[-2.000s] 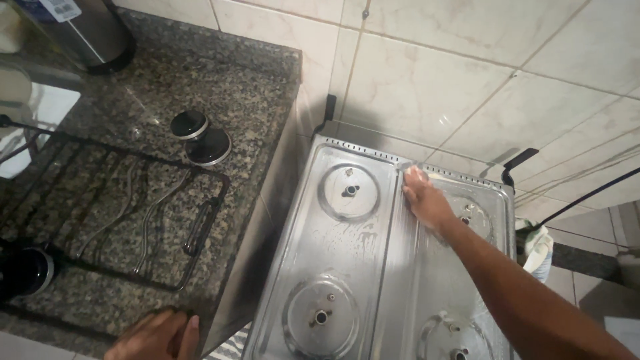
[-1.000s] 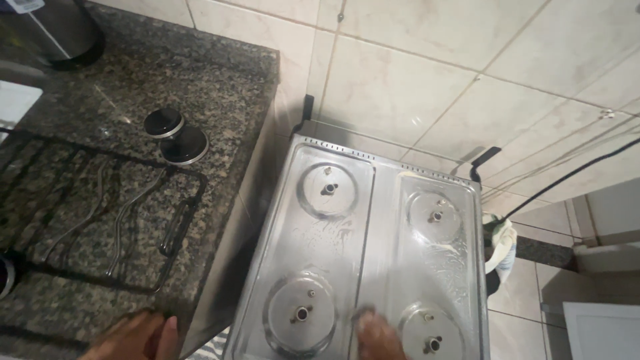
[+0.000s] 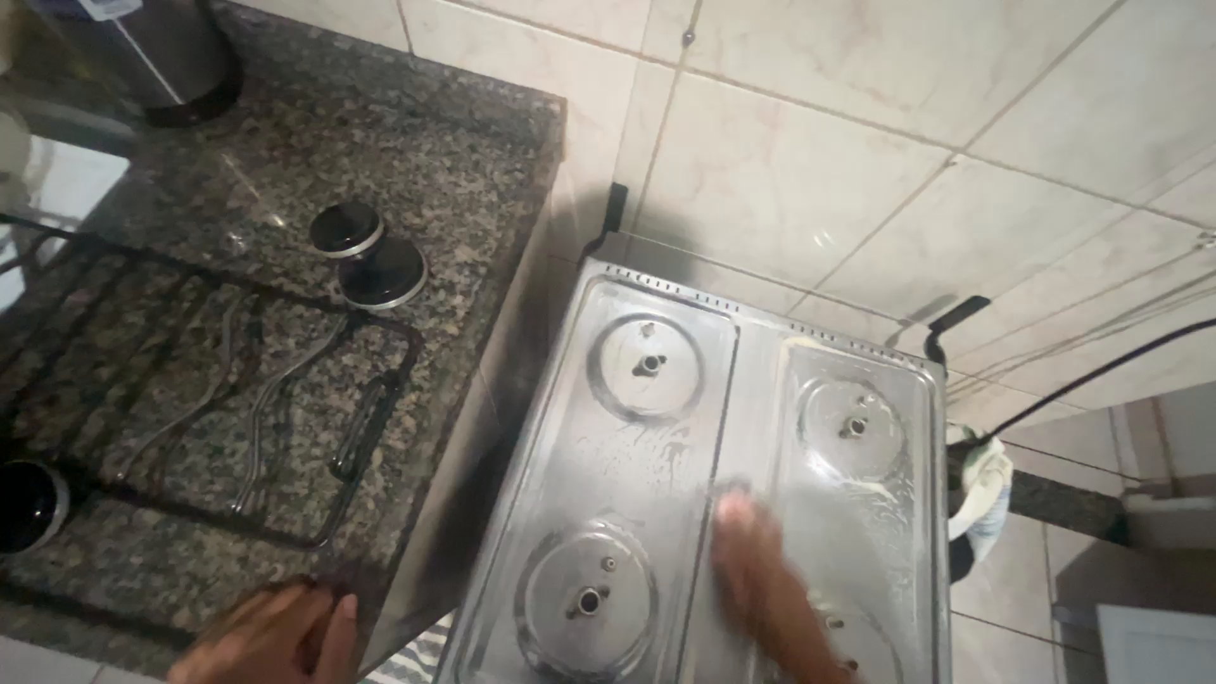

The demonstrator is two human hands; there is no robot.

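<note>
My left hand (image 3: pixel 271 632) rests on the front edge of the granite counter (image 3: pixel 446 313), its fingers curled and nothing seen in it. My right hand (image 3: pixel 750 551), blurred, is over the raised middle strip of the wet stainless steel stovetop (image 3: pixel 608 475); whether it holds anything is hidden. Bare burner seats show around it, with wet smears on the metal. On the counter, near my left hand, lie a black wire pan grate (image 3: pixel 323 541) and black burner caps (image 3: pixel 383 274).
A dark metal container (image 3: pixel 157 62) stands at the counter's back left. The tiled wall (image 3: pixel 807 142) rises behind the stove, with black brackets (image 3: pixel 955 318) at its rear corners. A cloth (image 3: pixel 983 489) and a black cable (image 3: pixel 1092 380) are at the right.
My right hand has left the back of the stovetop, where it was two seconds ago, and came toward the front along the middle strip. My left hand has stayed at the counter's edge.
</note>
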